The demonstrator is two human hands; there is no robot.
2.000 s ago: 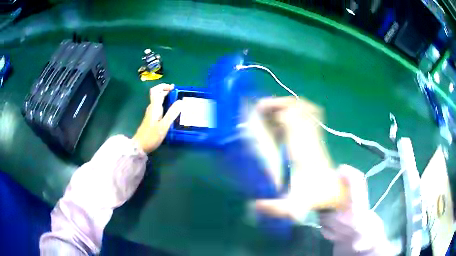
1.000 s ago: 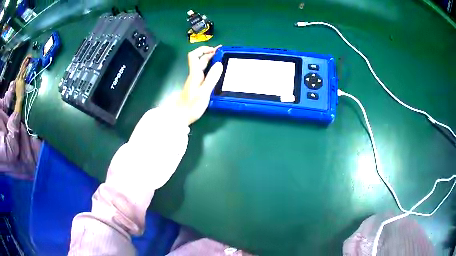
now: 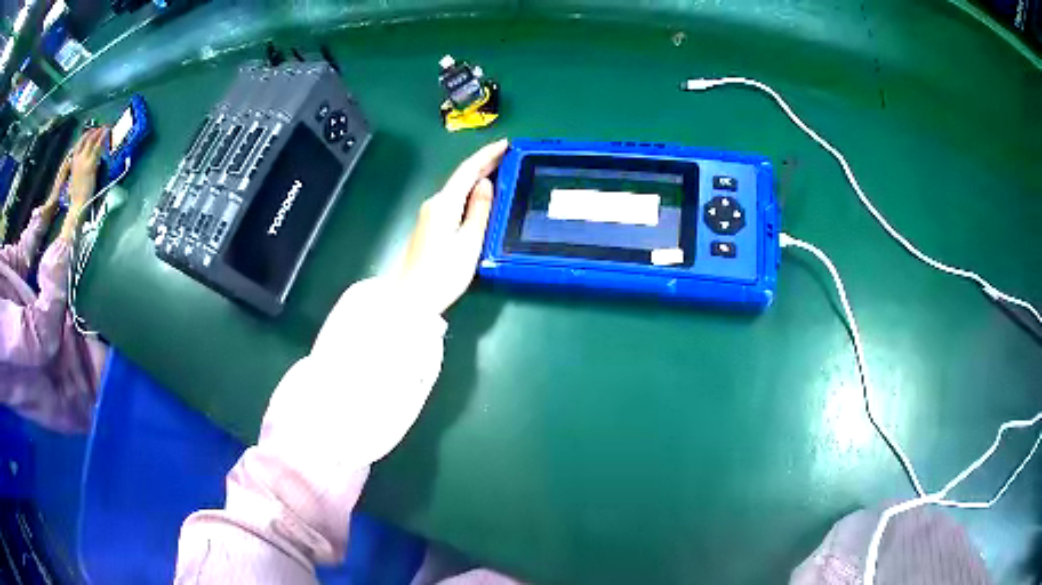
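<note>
A blue handheld unit (image 3: 740, 272) lies on the green bench in front of me. Its screen (image 3: 602, 209) is lit, with a white box on a darker picture and a small white patch at lower right. Its round black arrow pad (image 3: 724, 215) is right of the screen. A white cable (image 3: 847, 299) is plugged into its right side. My left hand (image 3: 453, 237) grips the unit's left end, thumb by the screen frame. My right hand is not in view; a pale rounded cloth shape shows at the bottom right edge.
Several dark grey units (image 3: 245, 183) stand stacked at left. A silver-black and yellow item (image 3: 467, 94) lies beyond. A second white cable (image 3: 847, 153) curves at right, its end loose. Another person's hand (image 3: 85, 169) is by a blue unit (image 3: 128, 129) at far left. A blue bin (image 3: 154, 480) is lower left.
The screen has gone from nearly all white to a darker picture with a white box. The view has shifted slightly. Two seconds ago my right hand was in view, blurred; now it is not.
</note>
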